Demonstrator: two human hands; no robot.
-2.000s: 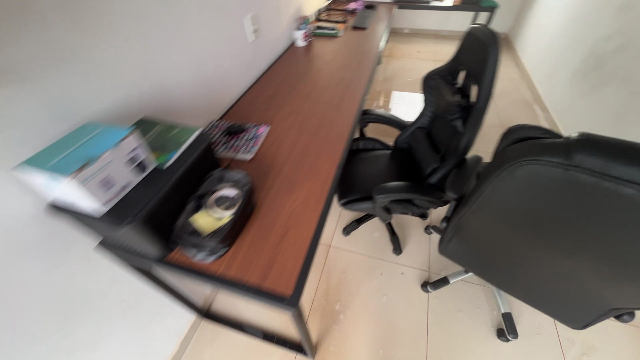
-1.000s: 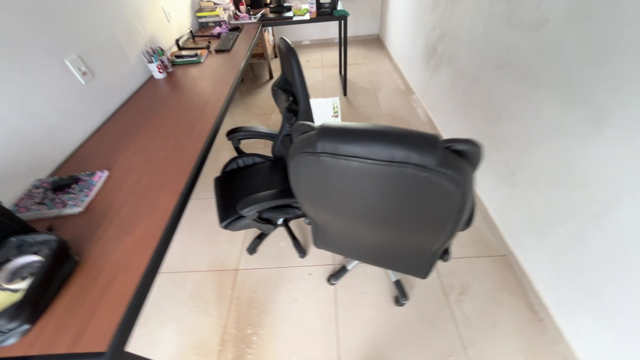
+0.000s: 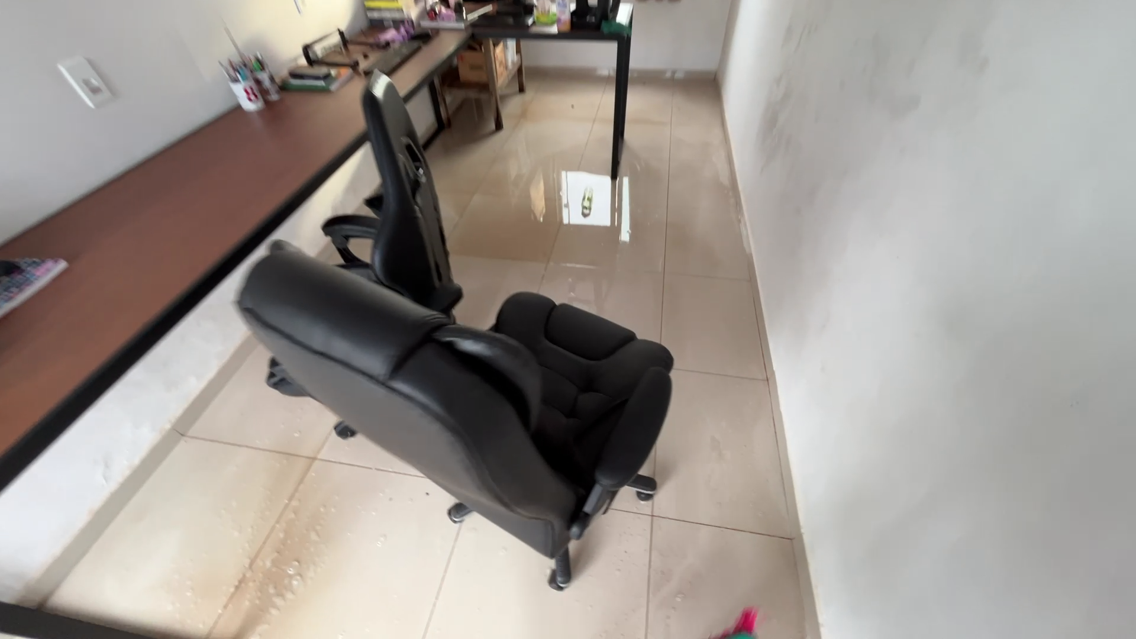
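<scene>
Neither of my hands is in view. A black padded office chair [image 3: 426, 399] stands in the middle, its back towards me and its seat to the right. Just behind it, close to the desk, is a second black chair [image 3: 404, 186] with an armrest. Wet-looking floor tiles [image 3: 293, 541] lie around them, with water and brownish marks at the lower left. At the bottom edge a small pink and green thing [image 3: 744, 624] shows in part; I cannot tell what it is.
A long brown desk [image 3: 177, 195] runs along the left wall, with a cup of pens [image 3: 248, 91] and a patterned notebook [image 3: 27, 282] on it. A dark-legged table [image 3: 621, 106] stands at the back. The white wall [image 3: 941, 337] bounds the right side. A white sheet [image 3: 587, 199] appears on the floor.
The view has swung right, away from the desk's near end. The nearer chair has turned, so its seat and an armrest now show. The pink and green thing has come into view.
</scene>
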